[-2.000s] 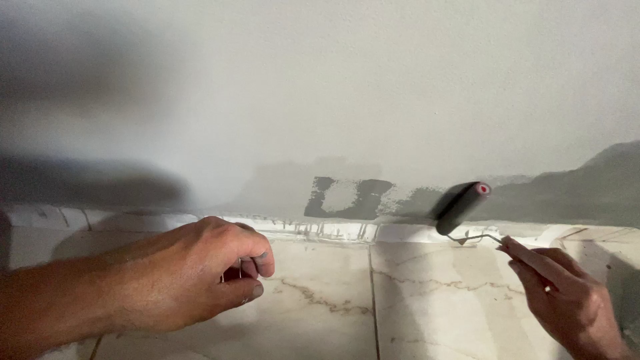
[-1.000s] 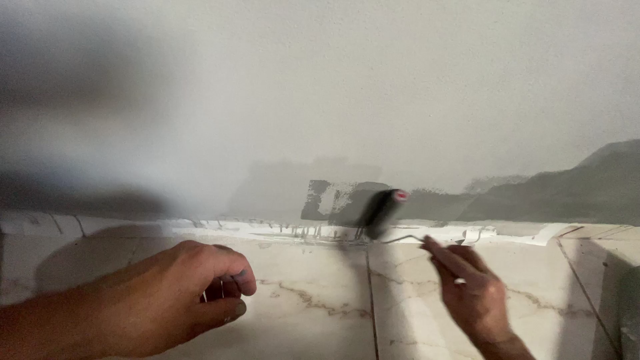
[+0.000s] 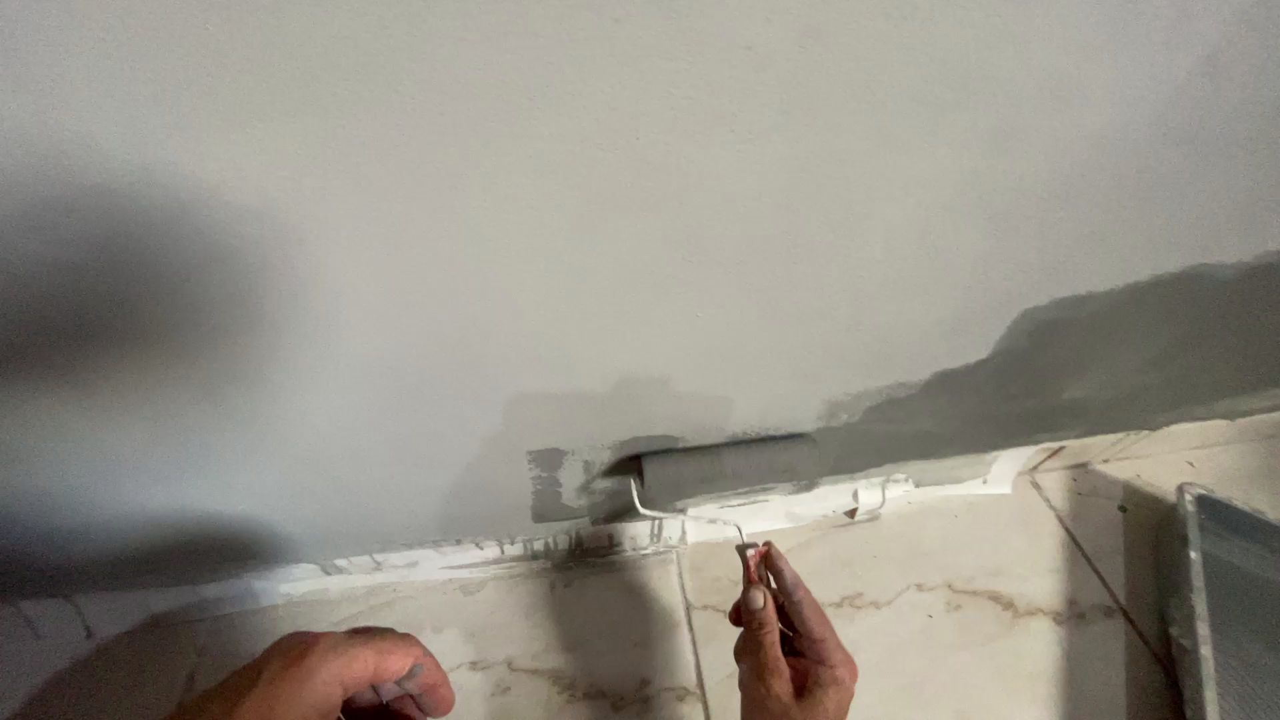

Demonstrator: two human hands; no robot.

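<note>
My right hand (image 3: 795,635) grips the handle of a small paint roller (image 3: 728,470) between thumb and fingers. The roller's grey, paint-loaded sleeve lies level against the foot of the light wall (image 3: 650,220), just above the white masking strip (image 3: 790,512). Dark grey paint (image 3: 1150,340) covers the wall's lower edge to the right, and a small dark patch (image 3: 548,485) is left of the roller. My left hand (image 3: 345,675), at the lower left over the floor, has its fingers curled; its fingertips and palm are partly hidden, and no object shows in it.
Marble-patterned floor tiles (image 3: 900,590) meet the wall along the strip, which bears grey paint marks. A paint tray (image 3: 1235,600) with grey inside stands at the lower right edge. Shadows fall on the wall and floor at left.
The roller has turned from a steep tilt to nearly level against the wall. My right hand has moved left overall since the earliest frame. The view has shifted, showing the tray.
</note>
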